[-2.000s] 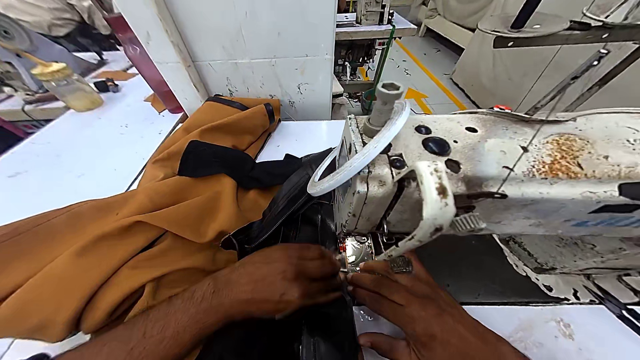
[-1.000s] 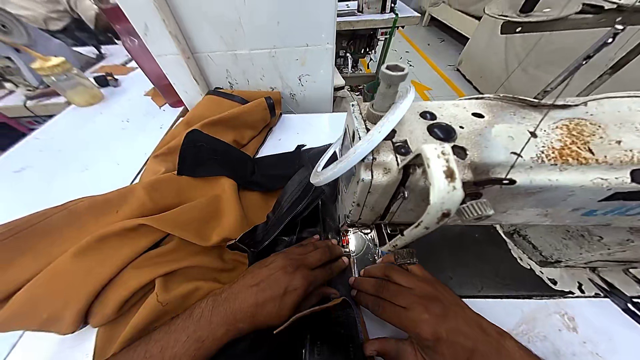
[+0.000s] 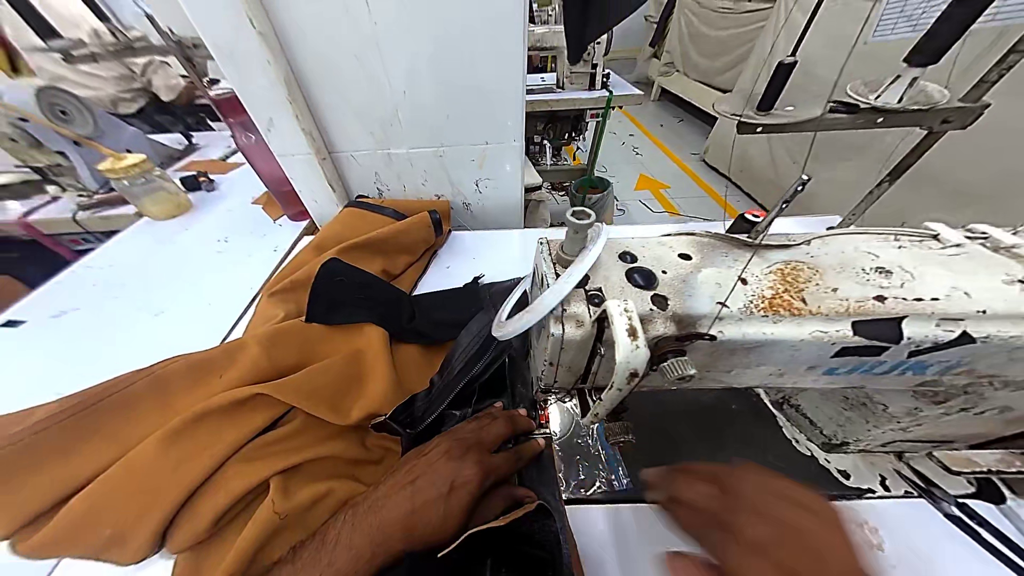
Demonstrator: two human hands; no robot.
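A tan and black garment (image 3: 336,384) lies left of the Juki sewing machine (image 3: 720,312), its black leather-like part with a metal zipper (image 3: 458,394) running beside the needle area. My left hand (image 3: 464,472) rests on that black part, fingertips close to the presser foot, which is mostly hidden. It presses the material flat rather than gripping it. Over the white table, right of the shiny machine plate (image 3: 580,456), my right hand (image 3: 744,512) is blurred and touches no cloth; its finger posture is unclear. A black fabric strip (image 3: 384,304) lies across the tan cloth.
Scissors or a similar dark tool (image 3: 952,504) lie at the right edge. A glass jar (image 3: 148,186) stands on the left table. Behind are a white tiled pillar (image 3: 424,104), thread stands (image 3: 864,120) and another sewing machine (image 3: 584,48). The machine arm spans the right side.
My right hand has left the material near the needle and moved right. My left hand stays on the black part. The view has shifted to show more of the background.
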